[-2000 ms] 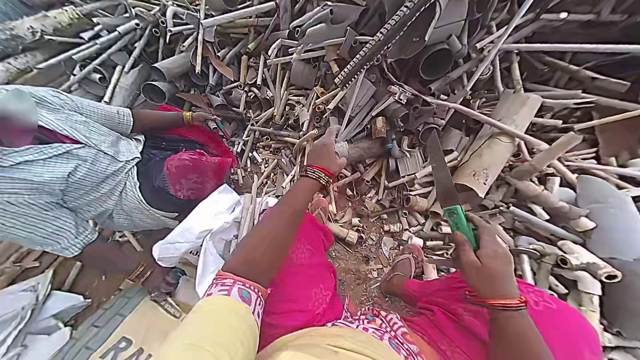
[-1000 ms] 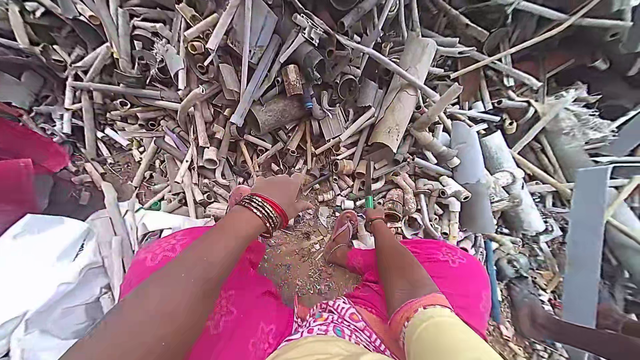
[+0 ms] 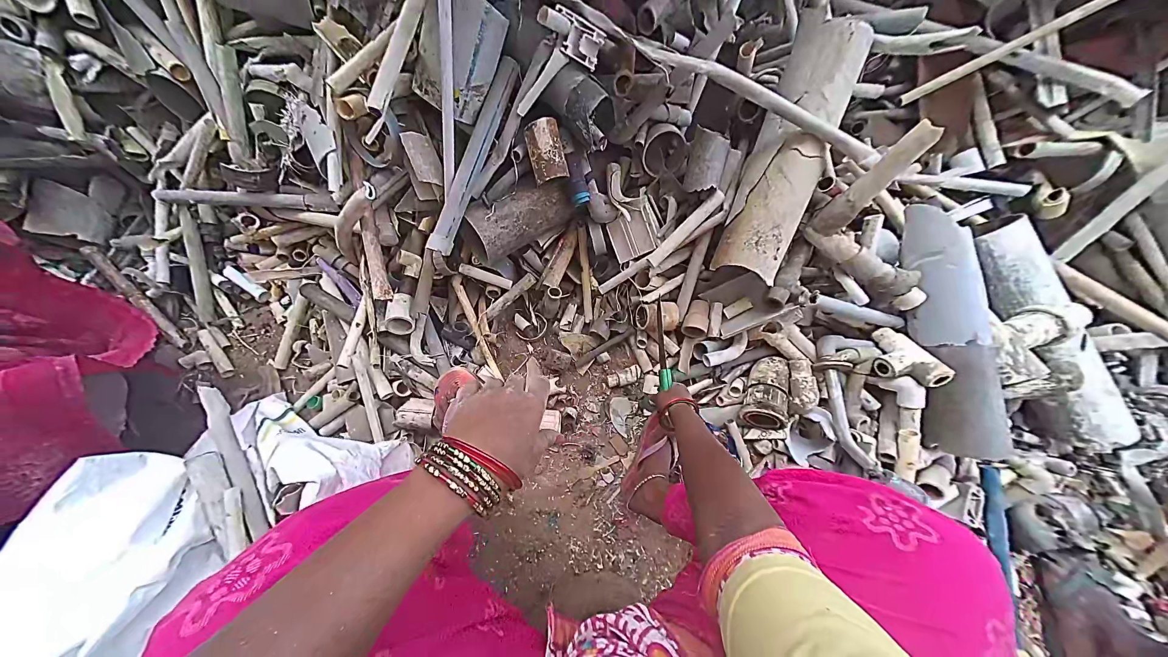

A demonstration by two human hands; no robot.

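My left hand (image 3: pixel 500 408), with red and patterned bangles at the wrist, reaches low over the near edge of the scrap pile. A pale block-like piece (image 3: pixel 415 413) lies right beside it; the fingers are partly hidden, so its grip cannot be told. My right hand (image 3: pixel 673 397) is shut on the green handle (image 3: pixel 665 377) of a large blade, seen nearly edge-on and pointing away from me. Short cut pipe pieces and fittings lie around both hands, among them a threaded-looking pipe fitting (image 3: pixel 766 394) to the right. My feet rest on the dirt between my knees.
A heap of scrap plastic pipes spreads ahead and to both sides, with a wide cracked pipe (image 3: pixel 776 201) and grey pipe sections (image 3: pixel 958 365) at right. White sacks (image 3: pixel 100 547) lie at left, near a person's red cloth (image 3: pixel 55 338). A blue pipe (image 3: pixel 996 520) stands by my right knee.
The view has swung to the right since the first frame. My right hand and the blade have come down and inward, toward the ground between my knees. My left hand no longer rests on the wide grey pipe.
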